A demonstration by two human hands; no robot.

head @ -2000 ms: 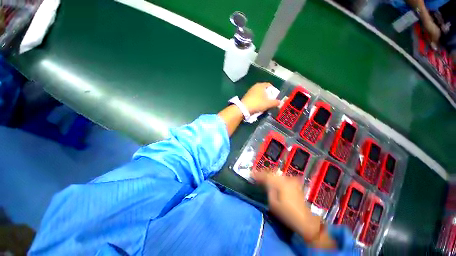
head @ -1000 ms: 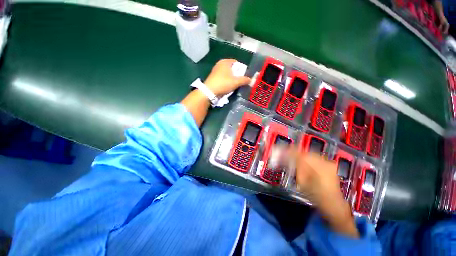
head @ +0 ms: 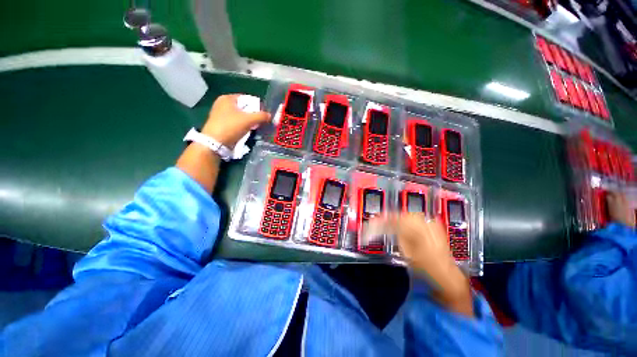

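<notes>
A clear plastic tray point(head: 241, 223) holds red keypad phones in two rows, screens up, in front of me. My left hand point(head: 229, 122) is at the tray's upper left corner, with its fingers closed on a crumpled white wipe point(head: 247, 104) and its thumb by the rim. My right hand point(head: 419, 244) is motion-blurred over the near row, around the third and fourth phones point(head: 414, 202). A pale patch, which looks like a wipe point(head: 379, 226), is at its fingertips over the third phone point(head: 372, 202). It partly hides these phones.
A white bottle point(head: 176, 73) with an open metal lid stands behind my left hand, near a grey post point(head: 215, 35). A pale rail point(head: 328, 82) runs behind the tray. At right are more trays of red phones point(head: 576, 84) and another person's blue sleeve point(head: 580, 268).
The view has turned, so tray and bottle appear further left. My right hand has moved from the first near-row phone rightward along the row. My left hand has stayed at the tray corner.
</notes>
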